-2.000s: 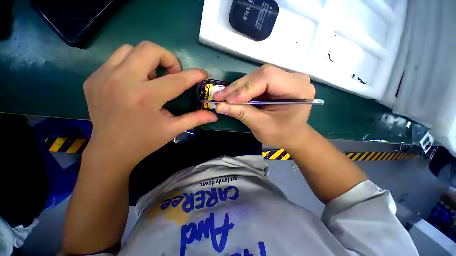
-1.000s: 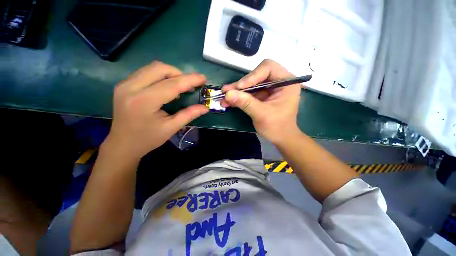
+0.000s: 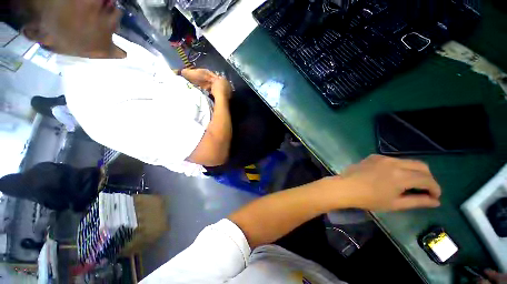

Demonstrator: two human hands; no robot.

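The open watch housing [image 3: 439,244] lies on the green bench at the lower right, with a silver-white battery and a yellow strip facing up. My left hand [image 3: 392,184] is over the bench above it, apart from it, fingers curled and apart, holding nothing visible. My right hand [image 3: 492,276] is cut off by the lower right edge; only fingertips show, by a dark thin object that may be the tweezers. A black unit [image 3: 498,215] sits in the white foam tray [image 3: 479,203] at the right edge.
A black smartphone [image 3: 435,130] lies beyond my left hand. A large black blister tray [image 3: 339,52] with a thin white loop is farther back on the green bench [image 3: 300,105]. A person in a white shirt [image 3: 133,105] sits at the left, hands together off the bench.
The view has swung left, bringing in the co-worker, phone and blister tray. My left hand has moved away from the housing. My right hand is now mostly out of the picture.
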